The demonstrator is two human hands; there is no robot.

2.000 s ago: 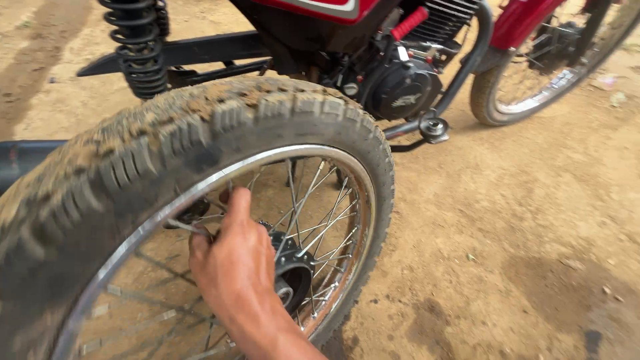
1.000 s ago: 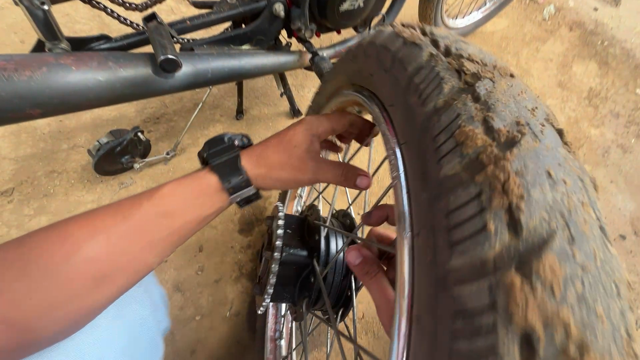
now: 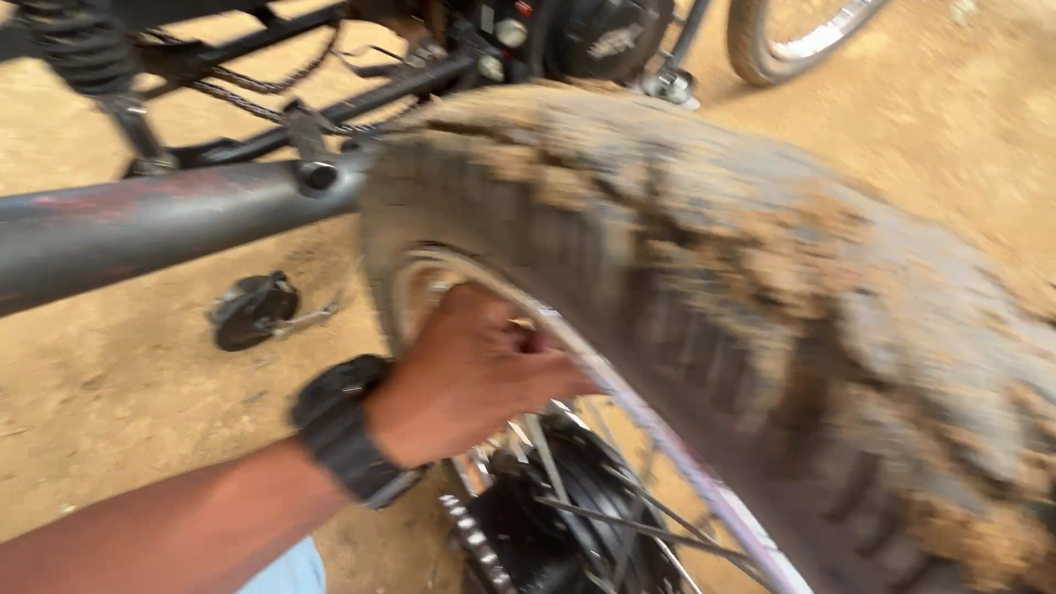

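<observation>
My left hand [image 3: 483, 371], with a black watch [image 3: 351, 429] on its wrist, reaches into the muddy motorcycle wheel at the inner side of its metal rim [image 3: 652, 429]. Its fingers are bent around spokes near the rim; blur hides whether they grip one. Mud cakes the knobby tyre [image 3: 742, 272]. Below the hand are the black hub [image 3: 577, 495], its spokes [image 3: 627, 528] and a toothed sprocket [image 3: 474, 540]. My right hand does not show.
A dark metal exhaust pipe [image 3: 165, 219] runs in from the left. A brake plate with shoes [image 3: 256, 309] lies on the dirt ground. Behind stand the motorcycle's engine [image 3: 606, 37], a loose drive chain [image 3: 247, 103], a shock absorber [image 3: 78, 41] and another wheel [image 3: 755, 49].
One second ago my right hand was among the spokes beside the left; now it is out of sight. The left hand has stayed at the rim. The view has shifted.
</observation>
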